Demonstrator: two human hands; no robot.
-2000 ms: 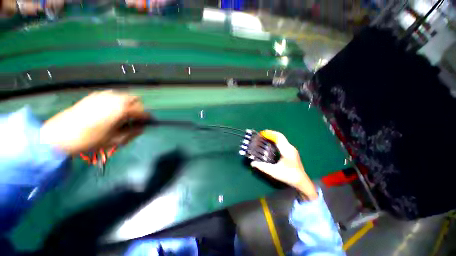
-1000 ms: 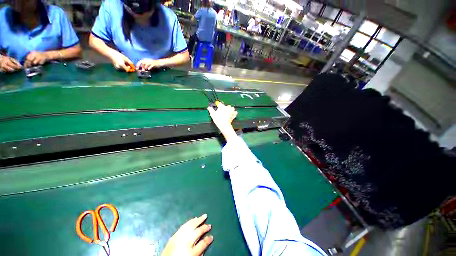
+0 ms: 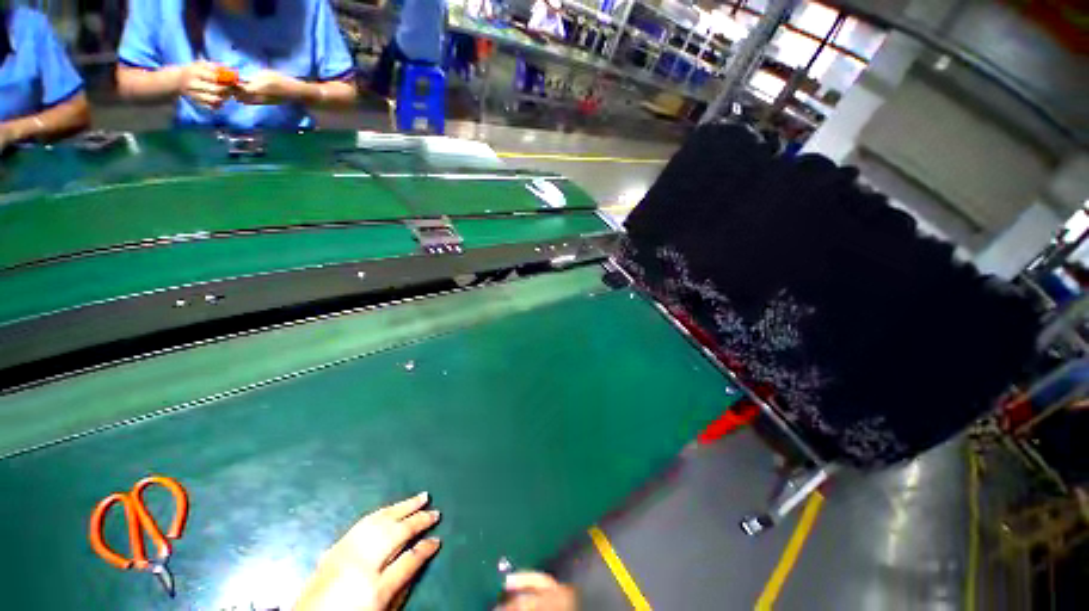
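Observation:
A grey metal fixture (image 3: 435,234) with slots lies on the conveyor line beyond the bench, apart from both hands. My left hand (image 3: 373,556) rests at the bench's near edge, fingers apart and holding nothing visible. My right hand (image 3: 537,591) is cut off by the bottom edge of the picture. A small pale, shiny bit (image 3: 505,566) shows beside its fingers; I cannot tell whether it is held. Small scissors with orange loops (image 3: 141,525) lie on the green bench top (image 3: 502,406) at the left, blades towards me.
The conveyor's green belts (image 3: 281,245) and dark rail (image 3: 311,281) cross beyond the bench. A large mass of black cables (image 3: 836,287) with white ends hangs on a rack at the right. Across the line, a person in blue (image 3: 257,54) works with an orange-handled tool.
My right hand has let go of the fixture on the conveyor and drawn back to the bottom edge. Earlier my left hand held a black cable; now it rests open. The view has shifted.

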